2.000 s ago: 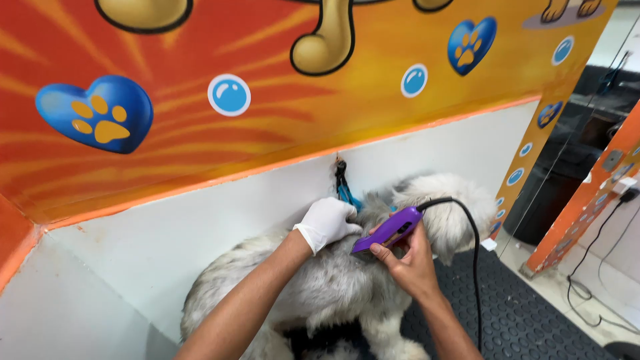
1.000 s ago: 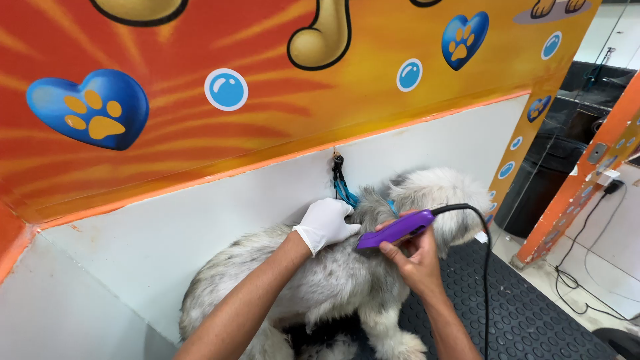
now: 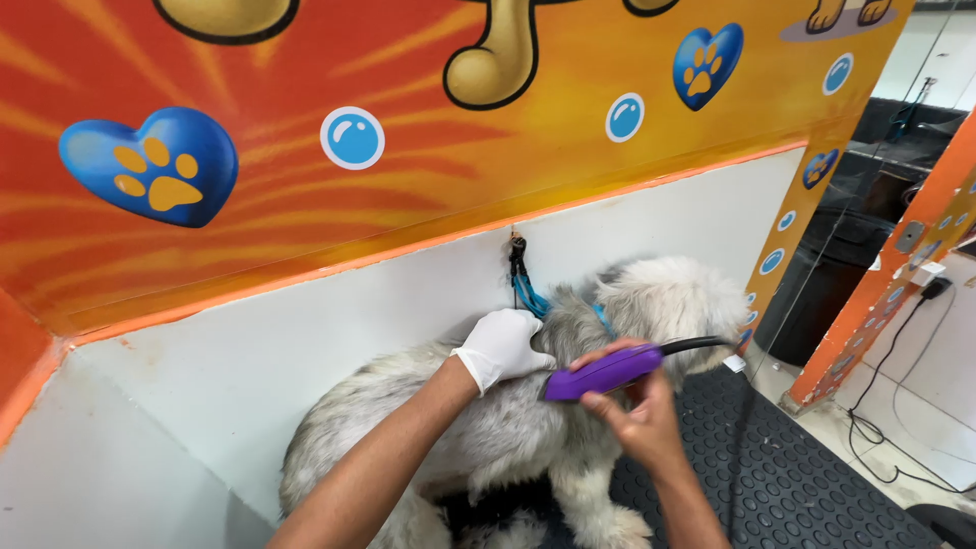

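A grey and white long-haired dog (image 3: pixel 488 435) stands side-on, its head at the right. Round its neck runs a blue lead (image 3: pixel 531 296), clipped to a hook on the wall. My left hand (image 3: pixel 505 349), in a white glove, presses on the dog's shoulder and back; whether its fingers pinch fur or skin is not clear. Bare, my right hand (image 3: pixel 637 412) grips a purple corded electric clipper (image 3: pixel 606 374). The clipper's blade end points left and lies against the coat just right of and below the gloved fingers.
Behind the dog is a white wall panel (image 3: pixel 305 343) with an orange edge. A black studded rubber mat (image 3: pixel 755 457) lies underneath, with loose fur on it. The clipper's black cord (image 3: pixel 738 457) hangs at the right. Beyond the mat are a black bin (image 3: pixel 816 282) and a cable on the floor.
The clipper in my right hand has shifted slightly along the dog's shoulder and changed its tilt. My gloved left hand stays on the dog's back.
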